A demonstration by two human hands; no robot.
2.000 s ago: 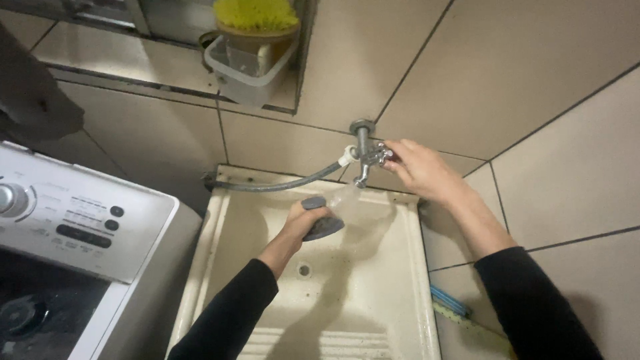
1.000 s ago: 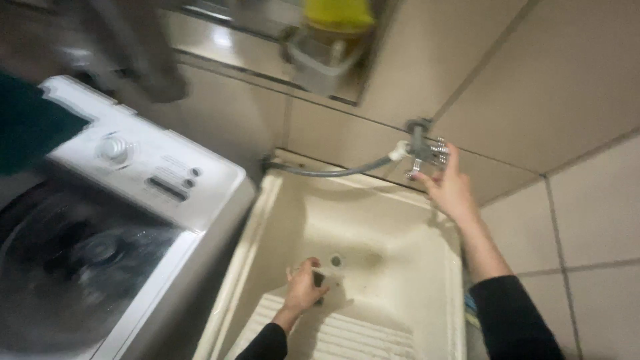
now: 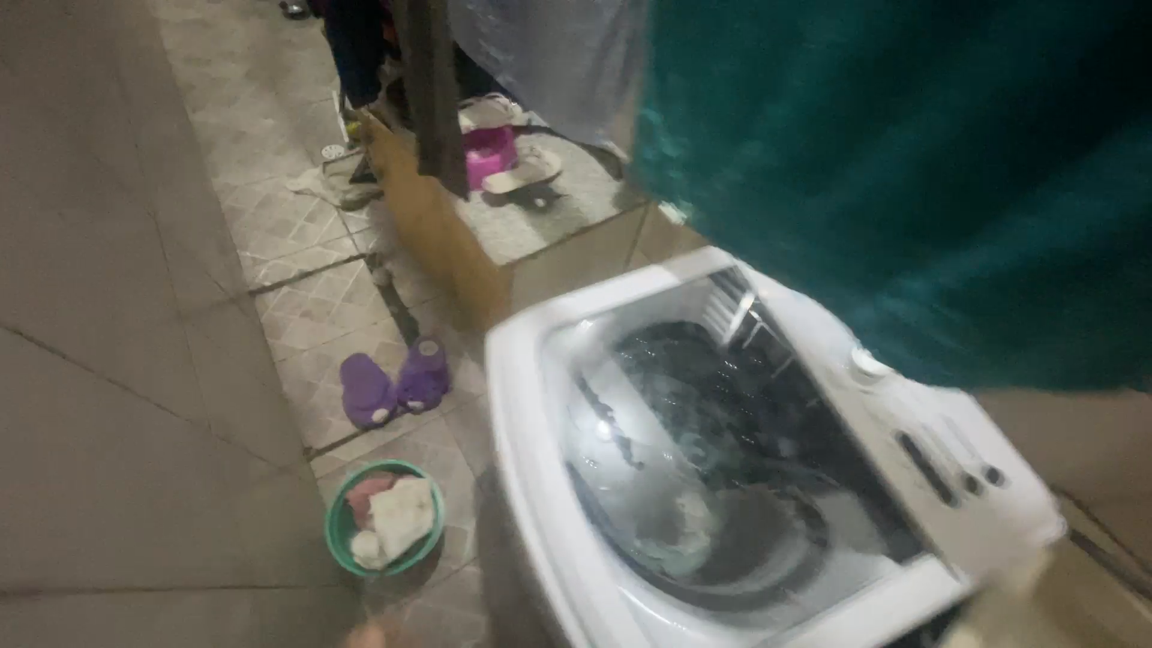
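Observation:
Neither my left hand nor my right hand can be made out. A small skin-toned blur touches the bottom edge, left of centre; whether it is a hand or a foot I cannot tell. A white top-loading washing machine (image 3: 531, 504) fills the middle and right, its see-through lid (image 3: 684, 450) down, with dark contents dimly visible beneath. Its control panel (image 3: 945, 441) has a round knob (image 3: 869, 363). On the floor to its left, a round green basin (image 3: 335, 531) holds white cloth (image 3: 402, 517) and pink cloth (image 3: 367, 495).
Purple slippers (image 3: 396, 391) lie on the tiled floor (image 3: 315, 306) beyond the basin. A teal cloth (image 3: 882, 180) hangs behind the machine. A raised ledge (image 3: 513, 225) carries a pink container (image 3: 489, 155) and a pale sandal (image 3: 524, 173). A tiled wall (image 3: 135, 360) runs along the left.
The view has swung far left, from sink and tap to washing machine and floor. Earlier, my right hand was at the tap and my left hand held a dark object in the sink.

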